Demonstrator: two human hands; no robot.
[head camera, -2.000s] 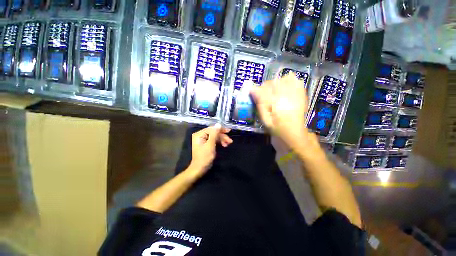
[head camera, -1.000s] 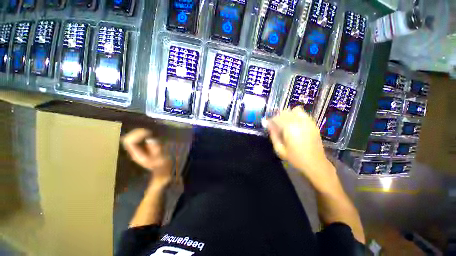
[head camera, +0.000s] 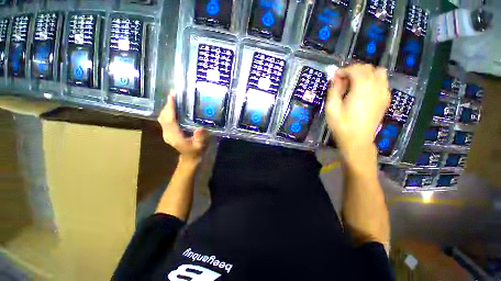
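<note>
A clear blister tray (head camera: 233, 131) lies in front of me with dark keypad phones in two rows of pockets. White glare lies on the near-row phones at left, such as this keypad phone (head camera: 211, 88). My left hand (head camera: 184, 131) holds the tray's near left corner, fingers along the left edge and thumb at the near edge. My right hand (head camera: 360, 104) is closed over the near row, right of the middle, and covers most of one phone. A small white scrap, perhaps a wipe (head camera: 332, 70), shows at its fingertips.
Another filled tray (head camera: 104, 104) adjoins at left. A white-labelled bottle (head camera: 455, 25) and a translucent plastic bag (head camera: 486, 57) are at upper right. Stacked filled trays (head camera: 439, 134) stand lower at right. A brown carton flap (head camera: 93, 186) is below left.
My left hand moved from below the tray to its left corner. My right hand moved up and right across the near row. The third near-row phone now sits more tilted and has less glare.
</note>
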